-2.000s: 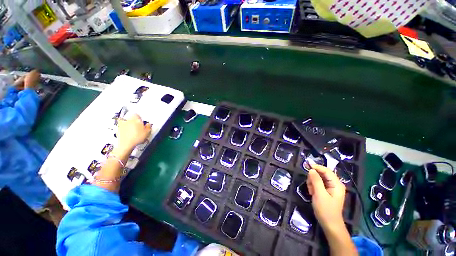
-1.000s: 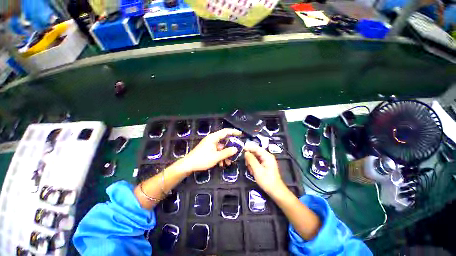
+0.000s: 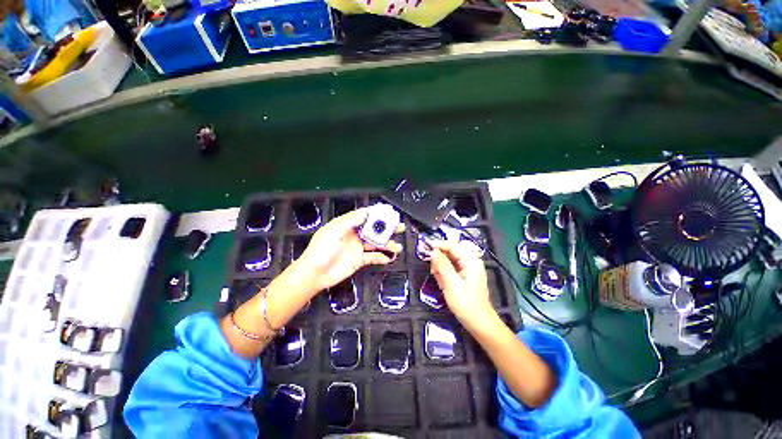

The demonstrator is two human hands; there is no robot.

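My left hand (image 3: 334, 253) holds a watch unit (image 3: 379, 225) between its fingers above the tray, with a pale side and a dark round centre showing. My right hand (image 3: 463, 279) is right of it, over the tray. Its fingertips are together at a small bright patch; whether they pinch something is unclear. The black foam compartment tray (image 3: 420, 403) holds glossy black watch units in many pockets; two lower right pockets are empty. A flat black box (image 3: 416, 201) with white print lies tilted on the tray's upper part, with a black cable near it.
A white blister tray (image 3: 26, 283) with open units stands left. Loose watches (image 3: 538, 227), a slim pen-like tool (image 3: 573, 253), a bottle (image 3: 630, 285), cables and a black fan (image 3: 699, 219) are right. The green belt (image 3: 343, 129) runs beyond, carrying a small part (image 3: 206, 138).
My left hand has turned the watch unit, and its pale side now shows. It has moved slightly left and up, away from my right hand. The hands are farther apart.
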